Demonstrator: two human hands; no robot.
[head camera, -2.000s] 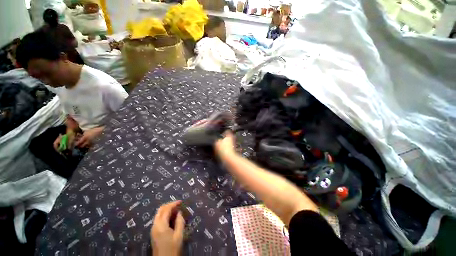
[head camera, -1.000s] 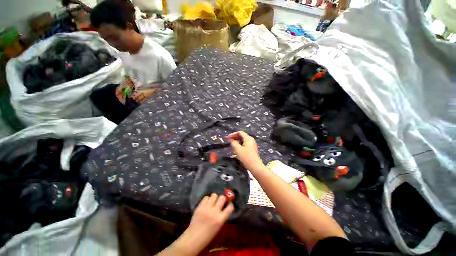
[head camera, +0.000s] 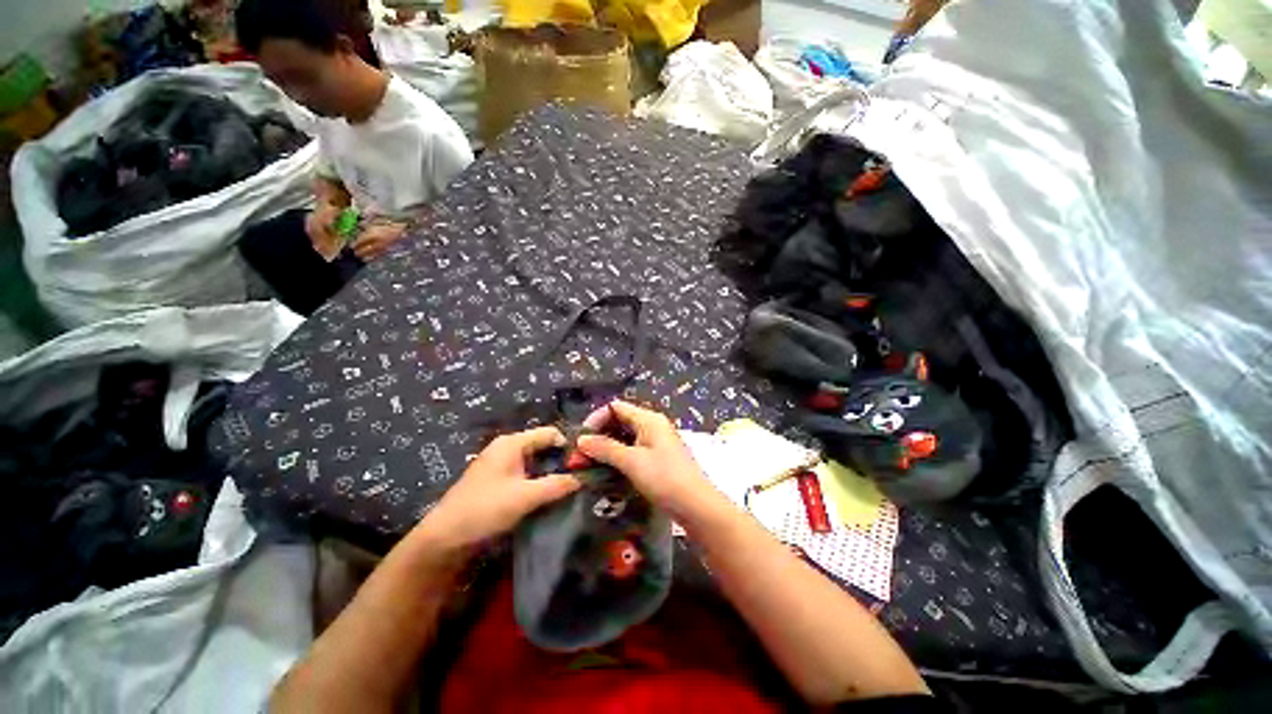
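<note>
A grey plush bag (head camera: 593, 572) with a white-and-black eye and an orange-red nose hangs at the table's near edge, face up. My left hand (head camera: 505, 488) grips its top edge near an ear. My right hand (head camera: 635, 453) pinches the top beside it, thumb and fingers together. The fingers hide most of the bag's mouth. The black shoulder strap (head camera: 639, 335) runs from the top of the bag and lies in a loop on the patterned dark cloth (head camera: 405, 363).
A pile of black-grey bags (head camera: 907, 433) spills from a big white sack (head camera: 1116, 251) at the right. Dotted paper (head camera: 851, 561), a yellow sheet (head camera: 868, 505) and a red tool (head camera: 815, 502) lie beside my right forearm. A person (head camera: 384, 140) sits across at the left, near filled sacks (head camera: 140, 251).
Both hands have come together at the bag's top; my left hand has left the face. The bag has moved nearer to me, over the table edge, and its strap has shifted.
</note>
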